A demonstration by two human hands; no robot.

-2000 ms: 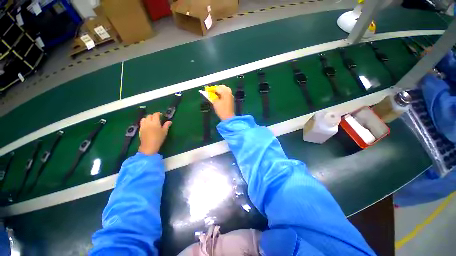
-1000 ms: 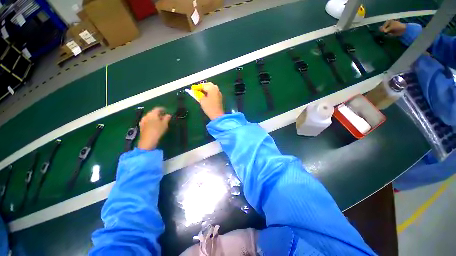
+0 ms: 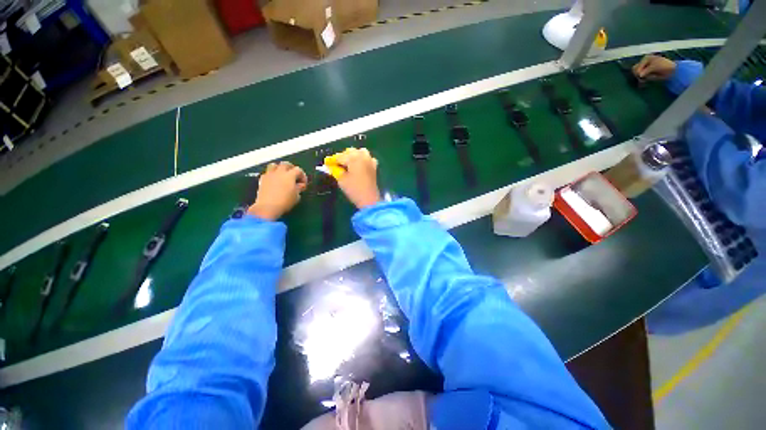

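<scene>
Dark watches with long black straps lie across the green belt; one watch (image 3: 328,210) lies between and below my hands, its upper part partly hidden. My right hand (image 3: 358,175) pinches a small yellow-and-white wiping piece (image 3: 334,166) at that watch's upper end. My left hand (image 3: 280,190) is at the same watch's left side, fingers bent; whether it touches or holds the strap cannot be told. Another watch (image 3: 239,212) is partly hidden behind my left wrist. A further watch (image 3: 154,245) lies to the left, and one (image 3: 422,149) to the right.
A white bottle (image 3: 524,208) and a red-rimmed box (image 3: 595,207) with white contents stand on the near bench at right. A metal post (image 3: 714,74) rises beyond them. Another person's hand (image 3: 654,69) is over the belt at far right, near a clear parts tray (image 3: 705,220).
My left hand has moved right, closer to my right hand. My right hand stays near the belt's far rail with the yellow piece. The watches right of my hands have shifted slightly right in view.
</scene>
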